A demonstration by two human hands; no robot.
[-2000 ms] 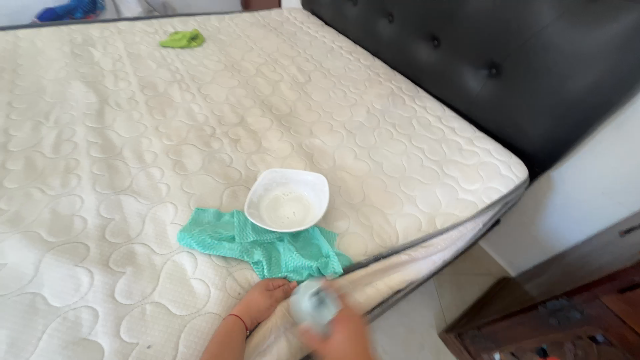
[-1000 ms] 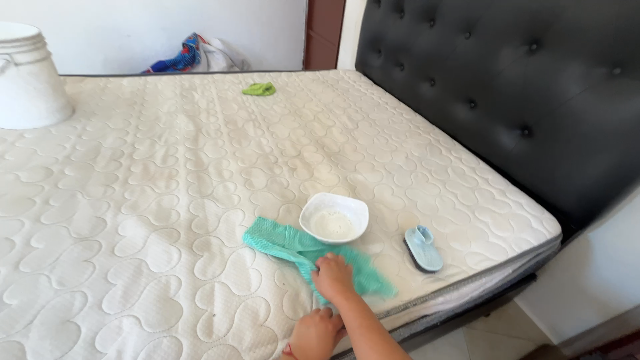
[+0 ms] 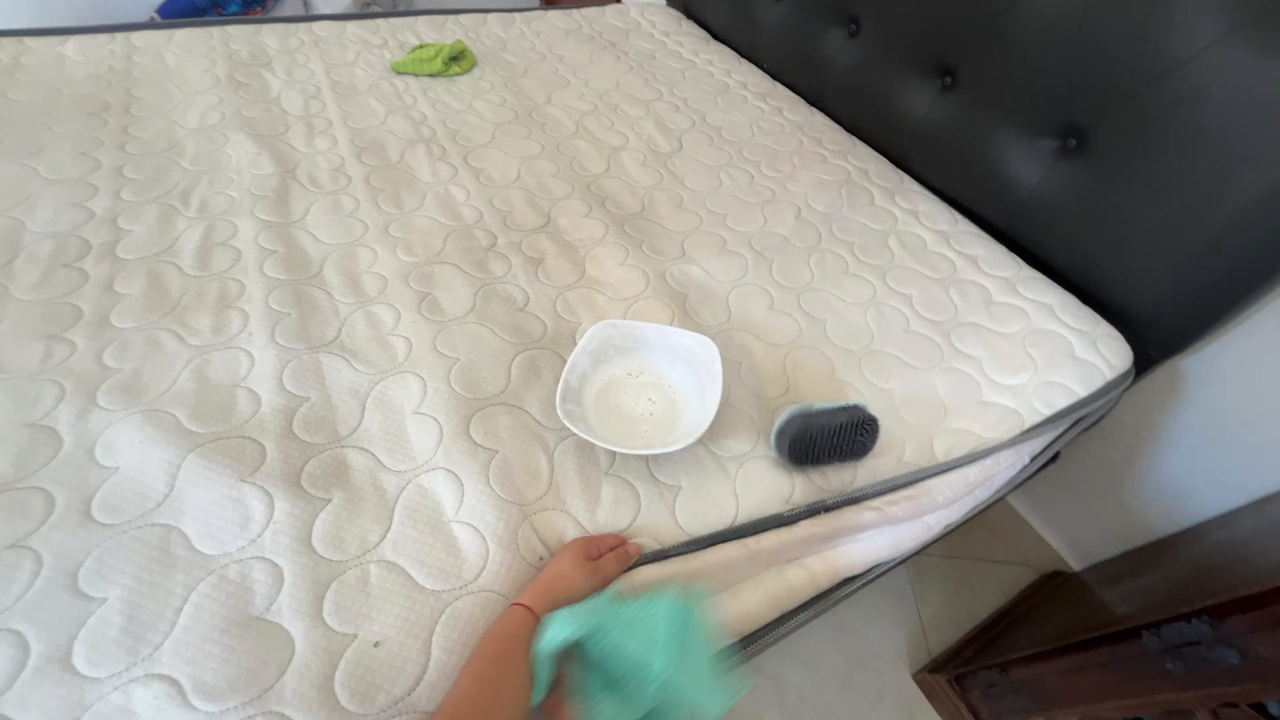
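My left hand (image 3: 585, 570), with a red string at the wrist, rests on the top edge of the quilted mattress (image 3: 380, 300), fingers at the grey piping. The teal cloth (image 3: 640, 655), blurred by motion, hangs at the mattress side, in my right hand (image 3: 556, 695), which is mostly hidden behind it. Beyond my hands a white bowl (image 3: 640, 385) holding cloudy liquid stands on the mattress. Right of the bowl a scrubbing brush (image 3: 828, 435) lies with its dark bristles up.
A green cloth (image 3: 435, 58) lies near the far side of the mattress. A black tufted headboard (image 3: 1000, 130) stands along the right. Dark wooden furniture (image 3: 1120, 640) stands on the tiled floor (image 3: 850, 650) at the lower right. Blue fabric (image 3: 215, 8) shows beyond the far edge.
The teal cloth, which lay beside the bowl, is now lifted and at the mattress side. The brush, held two seconds ago, lay bristles down one second ago and is now bristles up.
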